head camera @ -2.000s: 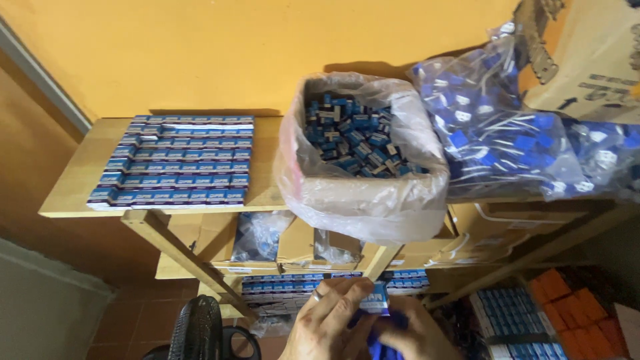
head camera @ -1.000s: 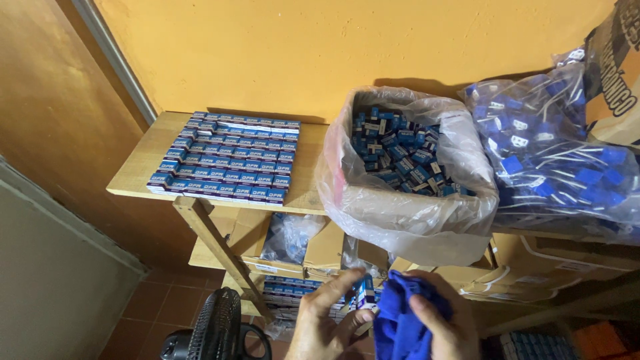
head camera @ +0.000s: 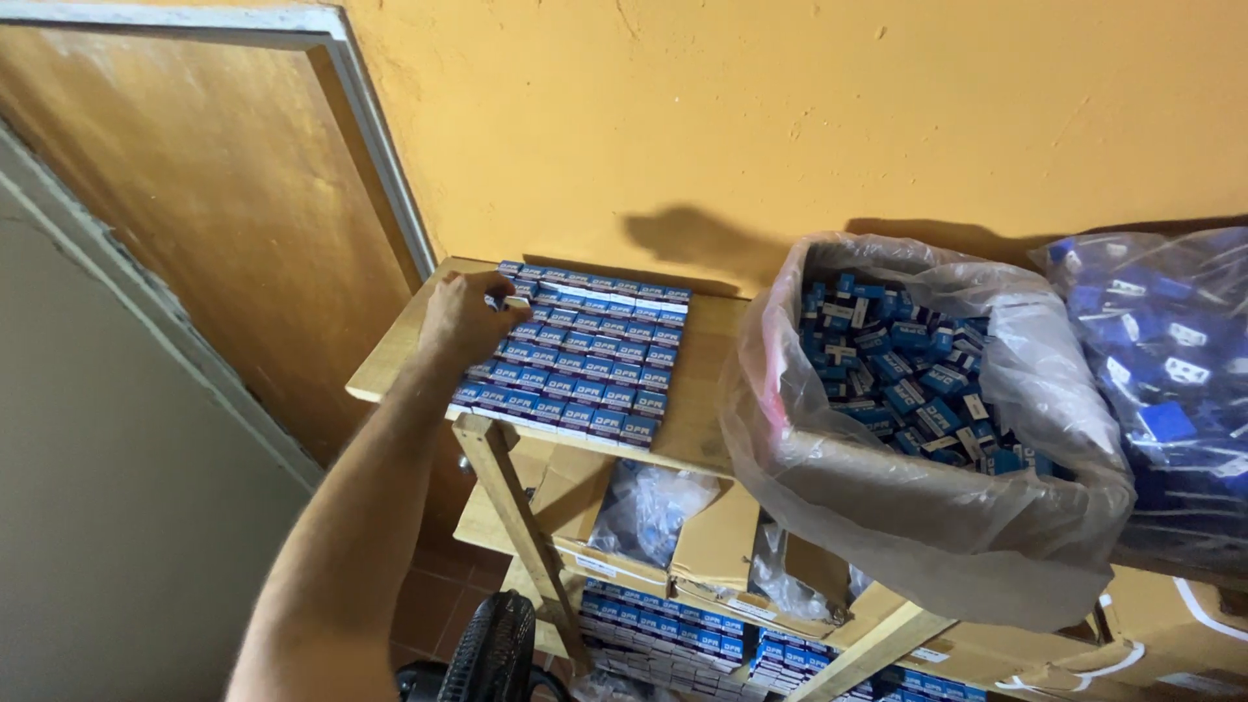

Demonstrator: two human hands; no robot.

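My left hand reaches to the left edge of the rows of small blue-and-white cartons on the wooden shelf. Its thumb and fingers pinch one small carton near the back rows; the fingers partly cover it. To the right, an open box lined with clear plastic holds many loose cartons of the same kind. My right hand is out of view, and the blue cloth is not visible.
A bag of blue-and-white parts lies at the right. Below are cardboard boxes, more stacked cartons and a black fan. A wooden door stands at the left, beside the yellow wall.
My left hand has moved from in front of the shelf to the carton rows on top. My right hand and the blue cloth have left the view. The view has shifted left.
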